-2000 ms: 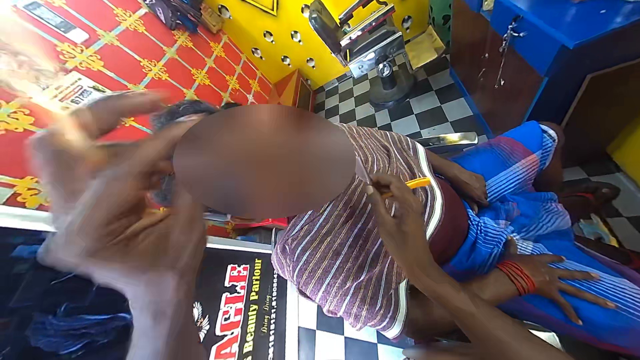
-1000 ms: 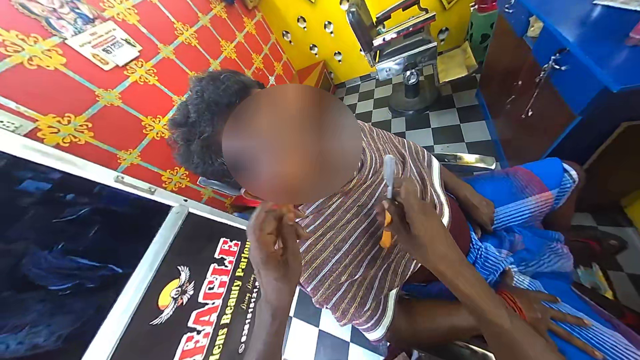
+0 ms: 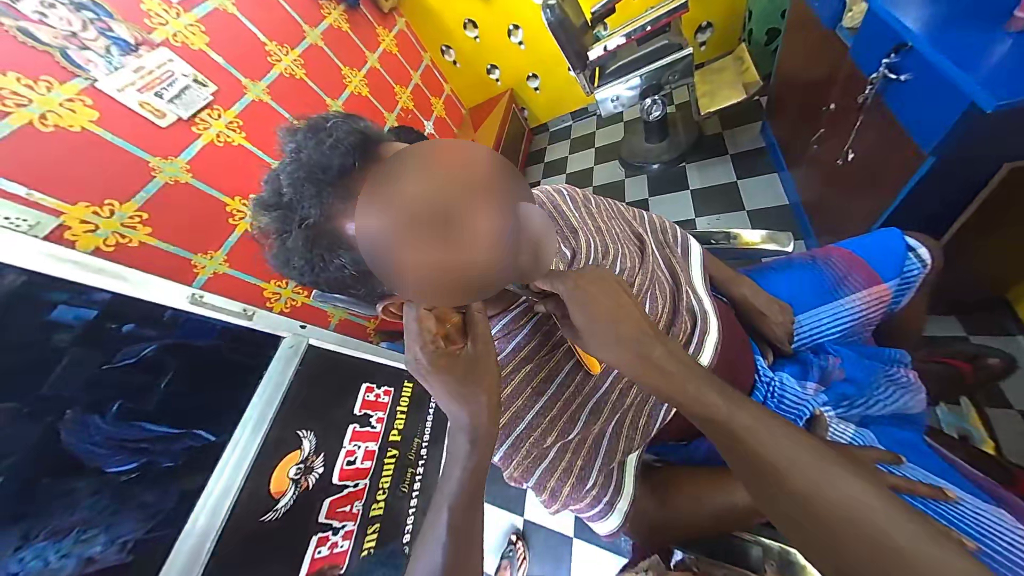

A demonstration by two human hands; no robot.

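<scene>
A seated person in a striped brown shirt (image 3: 584, 384) leans back with the head to the left; the face is blurred. At the near side of the jaw is my left hand (image 3: 452, 360), palm partly visible, its fingertips against or close to the face and partly hidden. My right hand (image 3: 596, 320) is closed around an orange-handled razor (image 3: 589, 360) by the chin and neck. The orange end sticks out below the fingers, while the blade is mostly hidden by the hand and the blur.
The person's hand (image 3: 772, 316) rests on the blue checked cloth (image 3: 832, 280), near a metal armrest (image 3: 744, 239). A barber's chair (image 3: 656, 120) stands behind on the checkered floor. A blue cabinet (image 3: 920, 96) is at right; a glass door panel (image 3: 120, 400) is at left.
Both hands have come to the lower face and neck. My left hand was raised at the left earlier; the razor, held upright over the chest one second ago, is now by the chin.
</scene>
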